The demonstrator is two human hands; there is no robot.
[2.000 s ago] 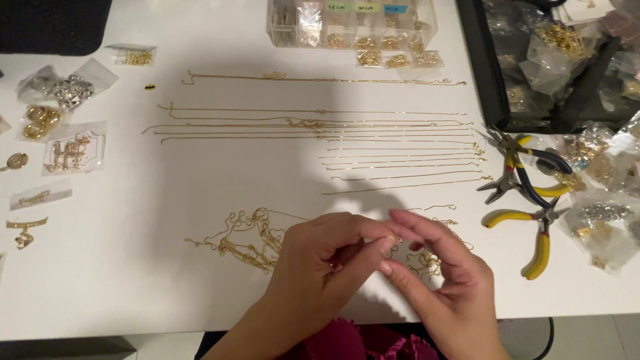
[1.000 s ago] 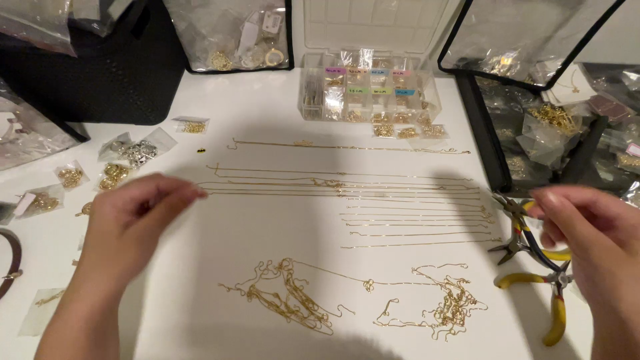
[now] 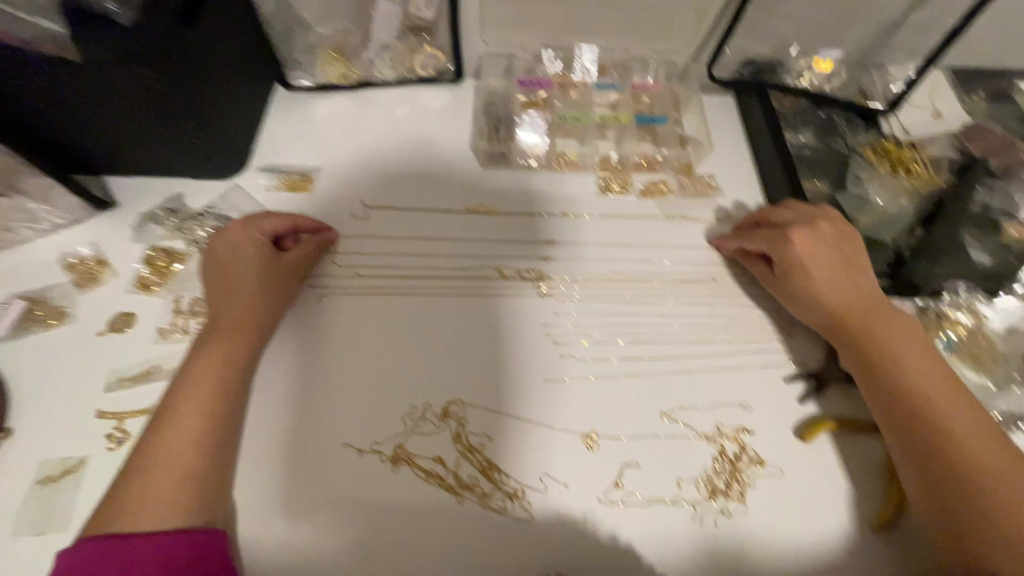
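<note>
My left hand (image 3: 268, 272) is at the left ends of a row of thin gold chains (image 3: 448, 292), thumb and forefinger pinched together. My right hand (image 3: 800, 268) is at the row's right side with its fingertips closed. A fine chain seems to run between the two pinches, but blur makes it hard to tell. Another gold chain (image 3: 480, 210) lies stretched out above the row. Shorter chains (image 3: 672, 340) lie in parallel lines on the right. Nearer me are a tangled heap of gold chains (image 3: 464, 464) and a second heap (image 3: 732, 468).
A clear compartment box (image 3: 592, 120) with coloured labels stands at the back. Small bags of gold findings (image 3: 160, 268) lie at the left, beside a black container (image 3: 136, 88). Yellow-handled pliers (image 3: 832, 426) lie partly under my right forearm. More bags fill a black tray (image 3: 772, 144) at the right.
My hands were together over the chain heaps, then spread wide apart. Since the last earlier frame they have come to the two sides of the row of straight chains.
</note>
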